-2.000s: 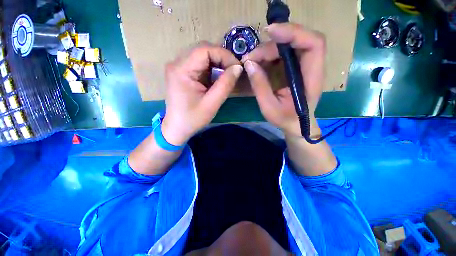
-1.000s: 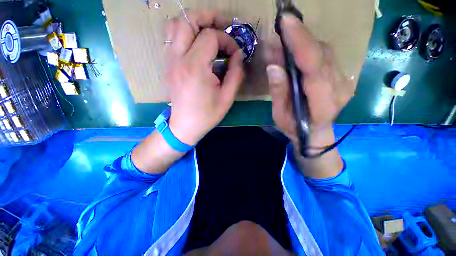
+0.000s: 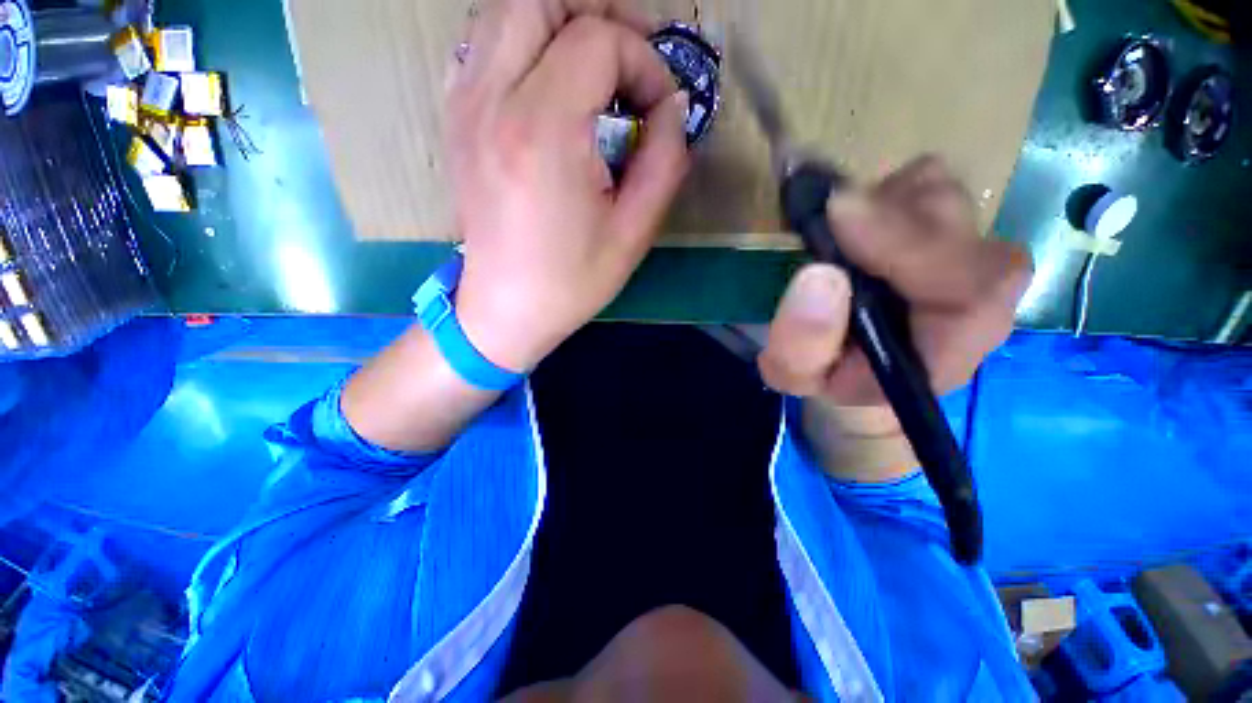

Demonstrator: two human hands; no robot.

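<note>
My left hand (image 3: 549, 179) is over the cardboard mat (image 3: 398, 137), its thumb and a finger at the lower left edge of the round housing (image 3: 695, 83). A small battery (image 3: 615, 137) shows between the fingers and palm of this hand. The fingertips partly hide the housing. My right hand (image 3: 906, 275) holds the soldering iron (image 3: 893, 350) by its black handle. The iron's blurred tip points up and left, close to the right of the housing. Whether it touches anything is not clear.
A loose pile of batteries (image 3: 161, 94) lies at the left, beside the solder spool (image 3: 62, 48) and above the ribbed plastic tray (image 3: 69, 247). Two dark round housings (image 3: 1131, 83) are at the right. A white round part (image 3: 1109, 212) with a pale lead is taped near the bench edge.
My right hand has moved from the housing to the lower right and now holds the iron like a pen, tip toward the housing. My left hand stays at the housing. The view has shifted slightly.
</note>
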